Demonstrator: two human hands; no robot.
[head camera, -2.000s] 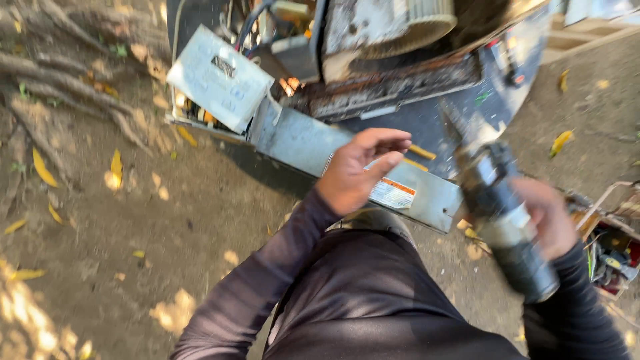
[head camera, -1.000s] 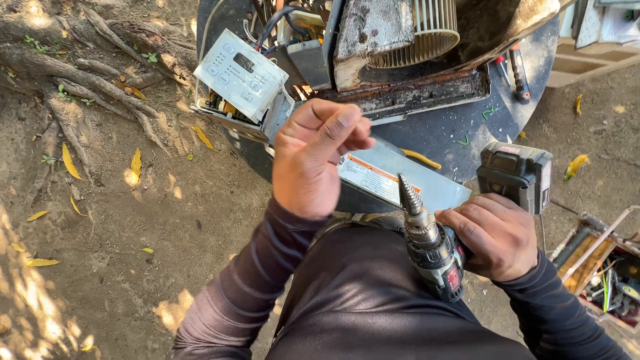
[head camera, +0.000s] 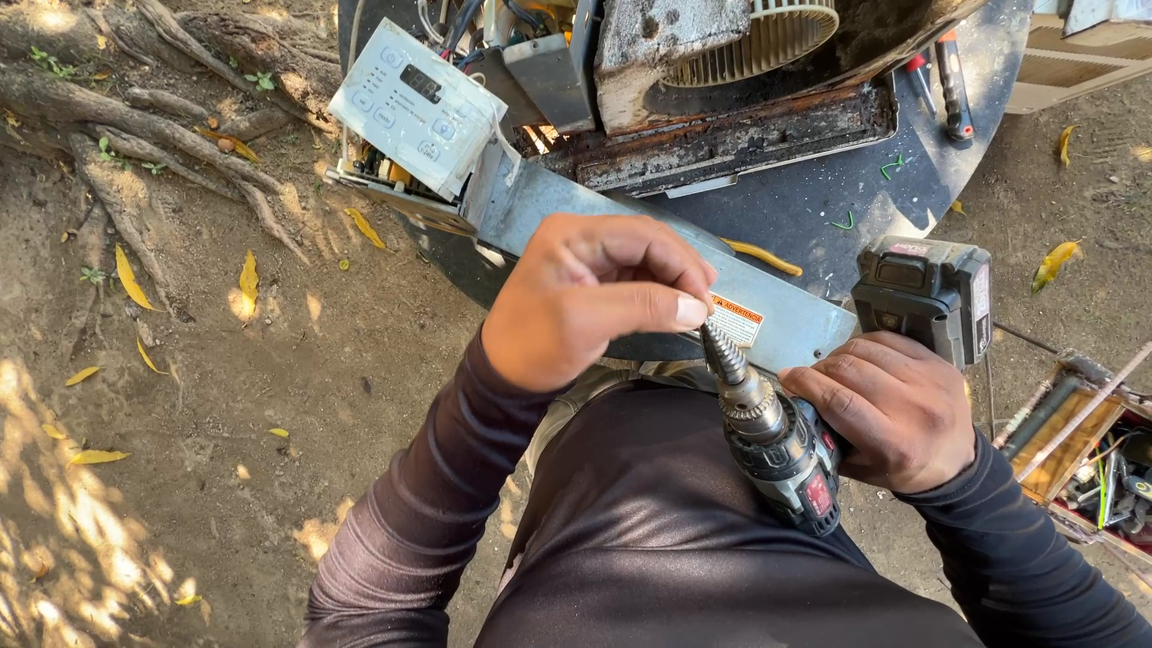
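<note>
My right hand grips a cordless drill by its handle, with the black battery turned up and away from me. In the chuck sits a conical step drill bit, pointing away from my body. My left hand has its thumb and forefinger pinched at the bit's tip; whether anything small is between them cannot be seen. Beneath my hands lies a galvanized sheet-metal panel with a warning label. It joins a white control panel with buttons and a small display.
A dirty appliance housing with a blower wheel rests on the round dark table. A knife-like tool, a red-handled screwdriver and a yellow-handled tool lie there. A wooden toolbox is at right, tree roots at left.
The drill has turned from pointing away at the right to lying across my lap, bit up. My left hand has come over to the bit's tip.
</note>
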